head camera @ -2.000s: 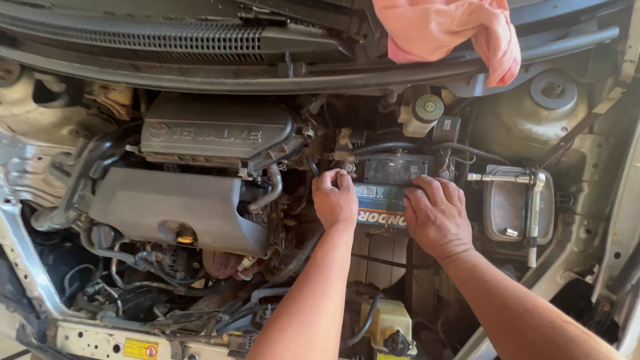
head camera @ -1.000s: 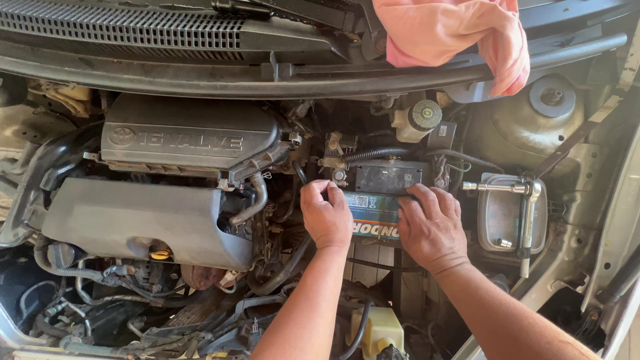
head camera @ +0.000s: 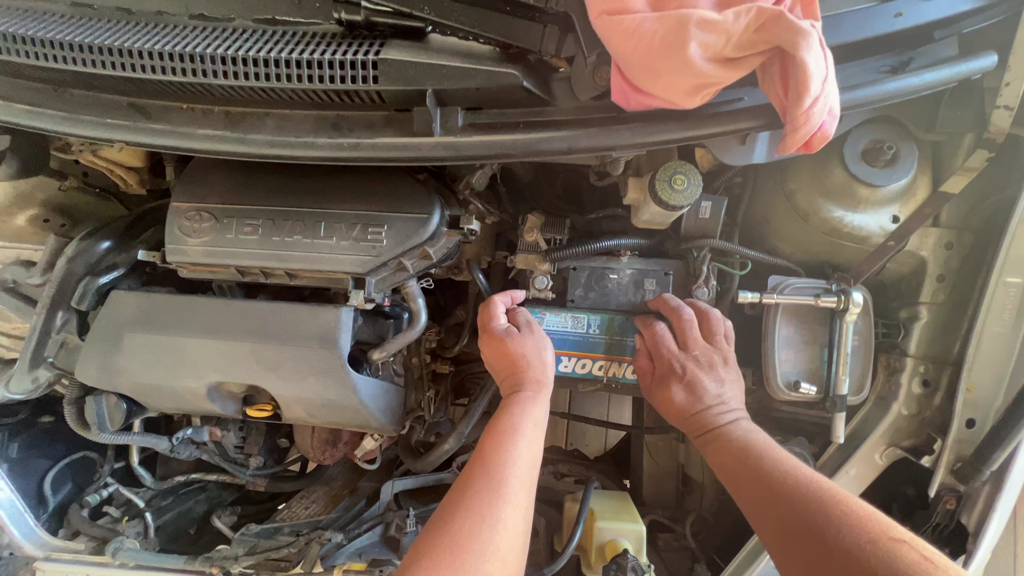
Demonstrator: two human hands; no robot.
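A car battery (head camera: 596, 344) with a blue and orange label sits in the engine bay. My left hand (head camera: 516, 348) is at its left front corner, thumb and fingertips close together beside the terminal clamp (head camera: 541, 284); whether they pinch anything is hidden. Over the battery's right end lies my right hand (head camera: 692, 360), its fingers bent on the top edge. Behind the left clamp runs a corrugated cable sleeve (head camera: 604, 246). The other terminal clamp (head camera: 702, 290) shows just behind my right fingers.
A ratchet wrench with a socket extension (head camera: 842, 352) rests across a clear plastic tray (head camera: 780, 360) at the right. A pink cloth (head camera: 704, 48) hangs over the cowl edge. The engine cover (head camera: 232, 352) is at left, the brake fluid reservoir (head camera: 664, 196) behind the battery, a yellowish reservoir (head camera: 604, 524) in front.
Both hands stay at the battery; the left fingers were near the same corner before. The right hand's fingers have shifted only slightly. No other plain change.
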